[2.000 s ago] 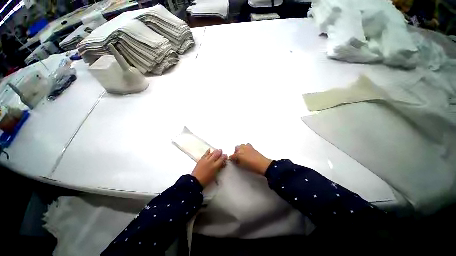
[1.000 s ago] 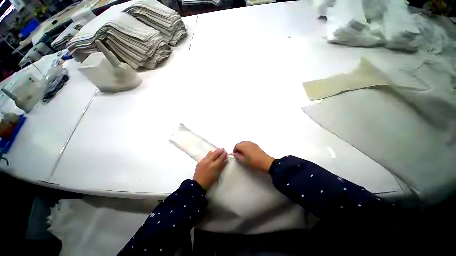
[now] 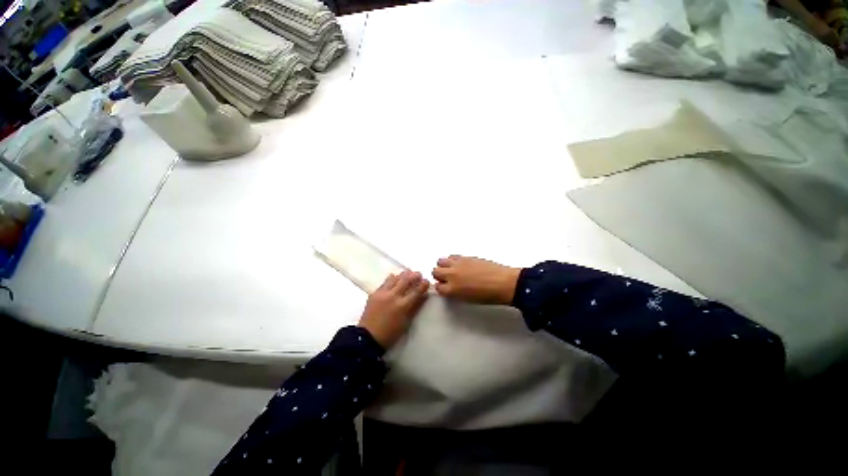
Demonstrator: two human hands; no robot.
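Observation:
An off-white garment piece [image 3: 483, 358] lies over the front edge of the white table, its wide part hanging toward me. Its narrow shoulder strap [image 3: 358, 258] lies on the table and points to the upper left. My left hand [image 3: 397, 305] rests on the base of the strap, fingers pressed on the cloth. My right hand [image 3: 472, 280] is just to its right, with thumb and fingertips pinched together on the edge of the piece. The cloth between the fingertips is too small to make out.
A cream piece [image 3: 646, 149] lies on greyish-white cloth [image 3: 707, 223] at the right. White bundles [image 3: 697, 42] lie at the back right. A folded stack [image 3: 232, 56] and an off-white holder [image 3: 200, 125] stand at the back left. A white heap [image 3: 195, 409] hangs below the table at the left.
My right forearm has swung up and outward, and lies more level. My left hand has stayed nearly in place on the strap. The view has tilted slightly, and part of a person shows at the top right.

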